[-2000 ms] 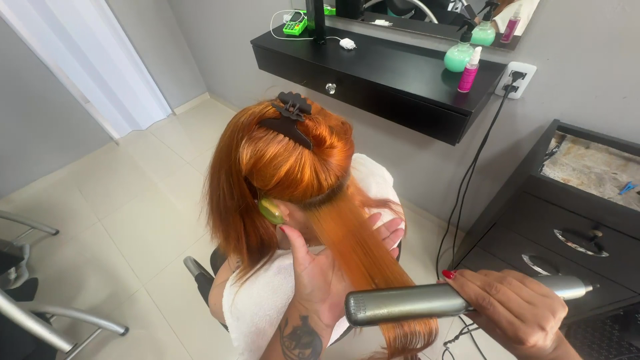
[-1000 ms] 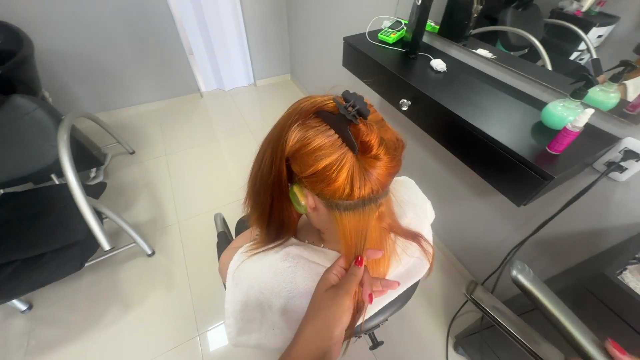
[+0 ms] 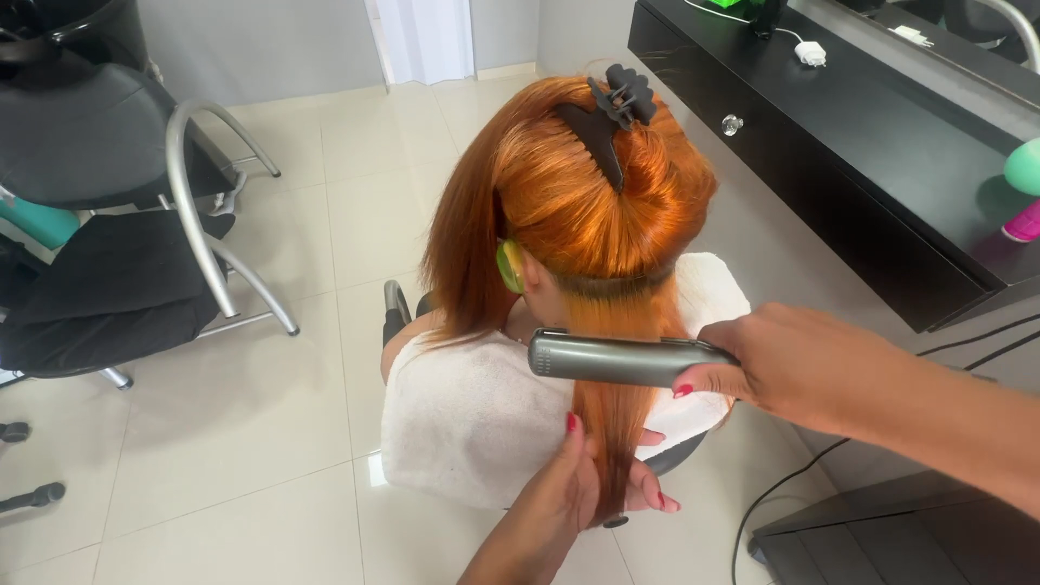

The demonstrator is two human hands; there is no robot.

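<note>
A seated person with orange hair has their back to me. My right hand grips a grey hair straightener, which lies across a hanging section of hair below the nape, closed around it. Lower down, my left hand has that section between thumb and fingers, near its ends. A black claw clip fastens the upper hair at the crown. Loose hair falls over the left side, and a green cover sits on the left ear. A white towel covers the shoulders.
A black wall shelf with a drawer runs along the right, carrying a white charger and a pink bottle. A black cord hangs near a dark cabinet at lower right. Black chair with metal armrests at left.
The straightener has come in from the right onto the hair section below the nape. My left hand is now lower along the strand than one second ago.
</note>
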